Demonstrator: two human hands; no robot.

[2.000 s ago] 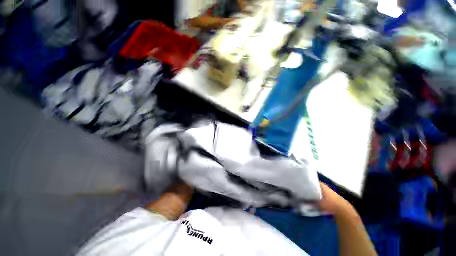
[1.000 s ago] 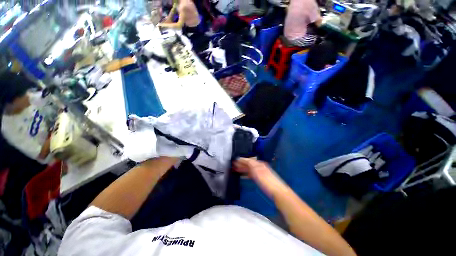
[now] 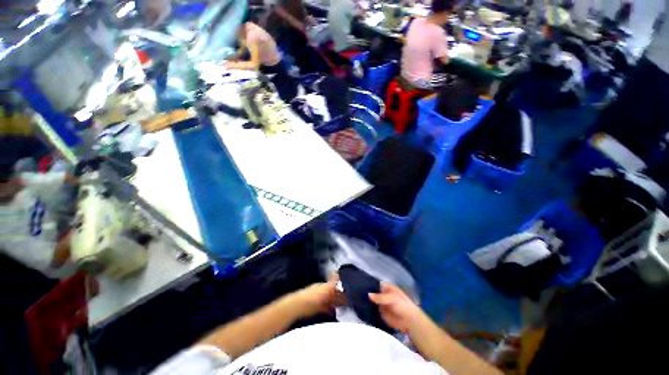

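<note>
My left hand (image 3: 326, 296) and my right hand (image 3: 394, 306) are close together at the lower middle, in front of my white shirt. Between them they hold a black part (image 3: 359, 291) of a garment. A blurred light grey-white part of the garment (image 3: 370, 262) hangs behind and beyond the hands, near the floor side of the table end. The fingertips are small and slightly blurred, and the lower part of the garment is hidden.
The white sewing table (image 3: 308, 183) with its blue centre trough (image 3: 220, 194) lies ahead left. A cream sewing machine (image 3: 99, 231) stands at left. Blue crates (image 3: 502, 176) with dark pieces are at right, near a white rack (image 3: 638, 249). People sit at left and farther back.
The view has swung from the table's left side towards the right. The garment has left the table end and is bunched lower, and both hands have come together on its black part.
</note>
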